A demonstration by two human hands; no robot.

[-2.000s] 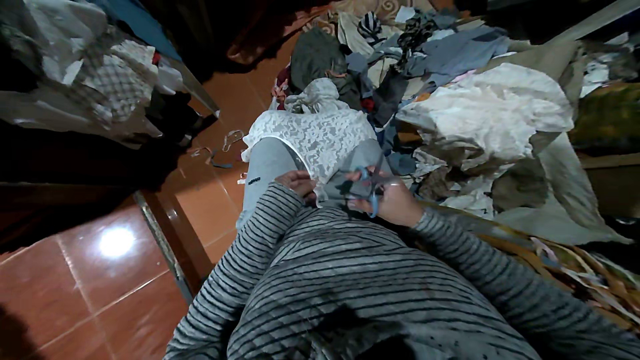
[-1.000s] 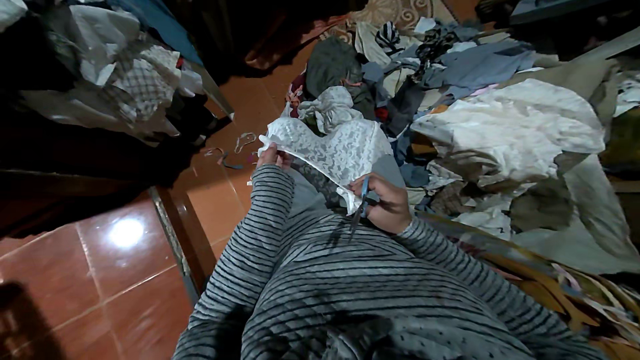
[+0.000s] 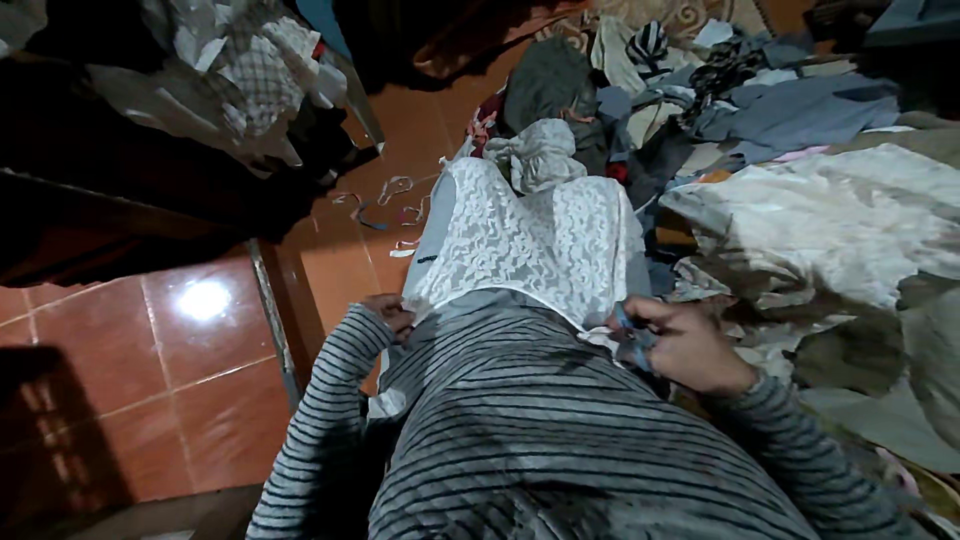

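Note:
A white lace garment [image 3: 517,240] lies spread across my lap, over light grey-blue trousers. At its near left corner my left hand [image 3: 390,315] pinches the edge between fingers and thumb. My right hand [image 3: 686,341] is at the near right corner, with its fingers in the blue handles of a pair of scissors [image 3: 630,337]. The blades are hard to make out, and whether my right hand also grips the cloth I cannot tell. Beyond the lace lies a crumpled pale cloth [image 3: 544,154].
A heap of mixed clothes [image 3: 802,112] and a large white cloth [image 3: 832,210] lie to the right. Cut strips [image 3: 394,191] are on the tiled floor. White and checked fabrics [image 3: 262,82] hang or lie at upper left, near a metal-like edge [image 3: 274,322].
The lace garment, held up at its lower edge one second ago, is now spread wider over my lap. My hands have moved farther apart, the scissors still in my right hand.

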